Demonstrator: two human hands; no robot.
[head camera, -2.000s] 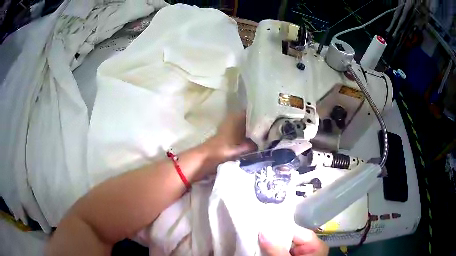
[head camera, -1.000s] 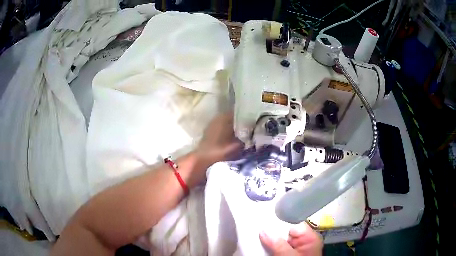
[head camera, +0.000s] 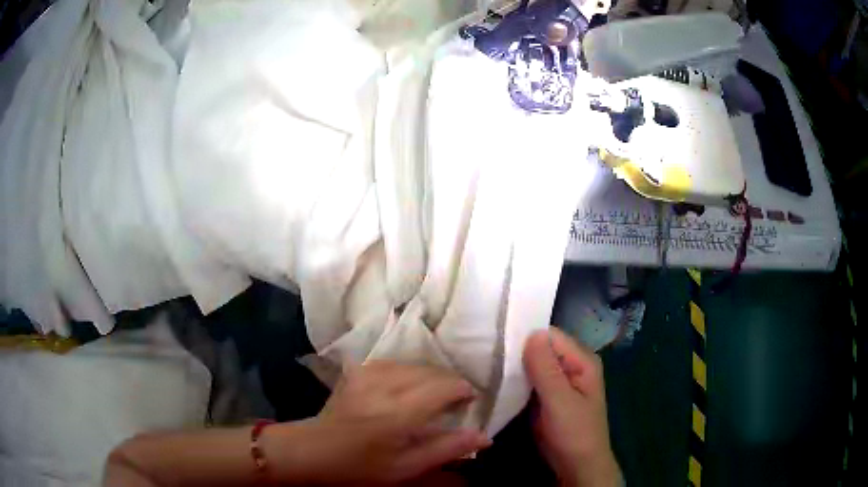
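Note:
A large white garment piece (head camera: 257, 143) runs from the needle area down over the table's front edge. Its turned edge (head camera: 538, 276) hangs as a straight band at the right. My left hand (head camera: 404, 418), with a red bracelet at the wrist, is on the cloth's lower part, fingers closed on it near the band. My right hand (head camera: 569, 395) pinches the band's right edge between thumb and fingers. The dark presser foot and needle area (head camera: 542, 71) is brightly lit, with the cloth's upper end at it. Glare hides the exact contact there.
The pale lamp head (head camera: 661, 46) is right of the needle. A dark phone-like object (head camera: 776, 128) lies on the pale table (head camera: 809, 228), which has a printed ruler. More white cloth (head camera: 95, 399) is at lower left. Yellow-black tape (head camera: 698, 380) crosses the green floor.
The view has tilted down. My left hand has left the area beside the needle and now grips the cloth low in front. My right hand holds the edge farther from the needle.

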